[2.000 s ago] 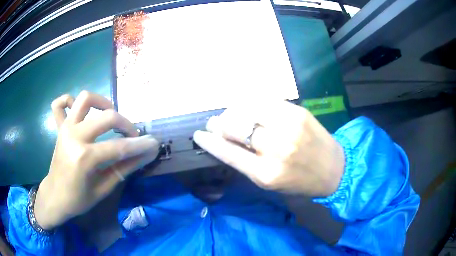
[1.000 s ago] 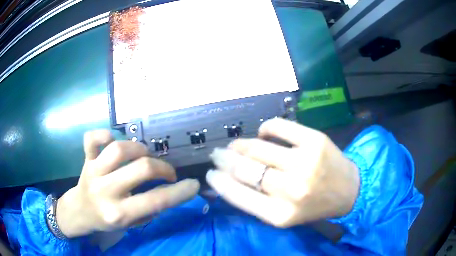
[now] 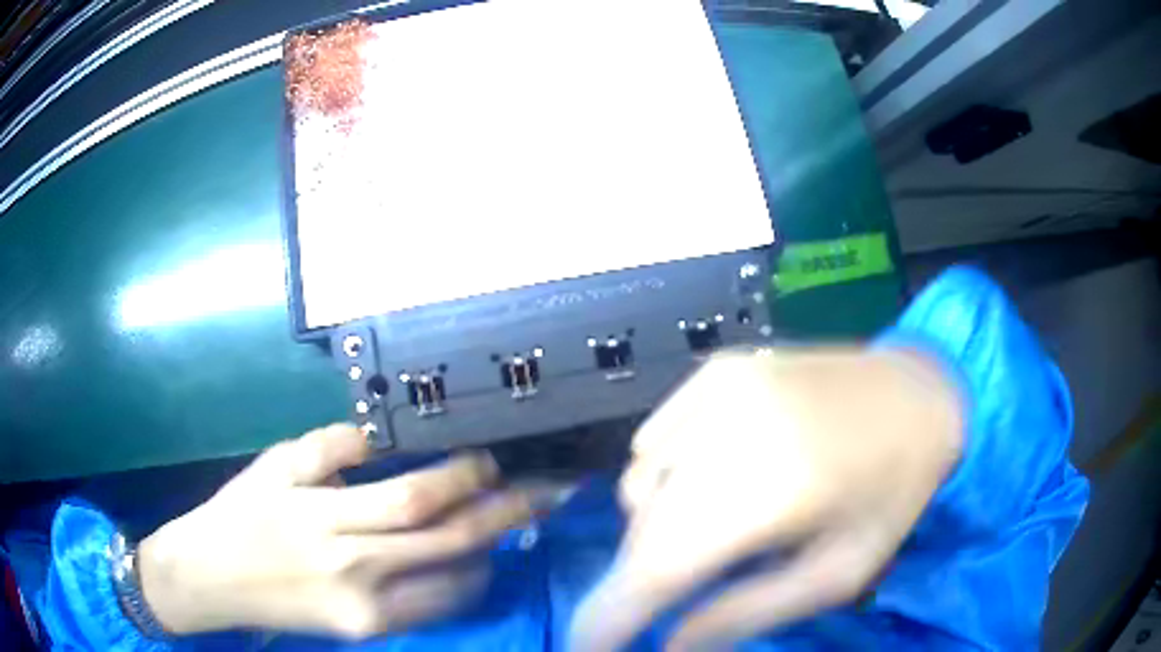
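The dark loading fixture (image 3: 560,316) lies along the near edge of the white-sheeted tray (image 3: 528,159). Four nests show in a row, with dark and shiny small parts (image 3: 521,373) in them. Silver screws sit at both ends. Reddish-copper grains (image 3: 329,79) are heaped at the tray's upper left corner. My left hand (image 3: 337,535) is below the fixture's left end, its fingers blurred. My right hand (image 3: 777,478) is below the fixture's right end, turned down and blurred, partly covering its near edge. Whether either hand holds a tiny part cannot be seen.
A glossy green mat (image 3: 153,280) lies under the tray. A lime label (image 3: 834,261) is on the mat at right. Silver rails (image 3: 140,102) run at upper left. A dark object (image 3: 978,133) is at upper right. The blue smock is at the bottom.
Both hands were over the fixture and have moved down towards the body, uncovering the nests. My right hand has turned downward. The fixture and tray shift slightly in the view.
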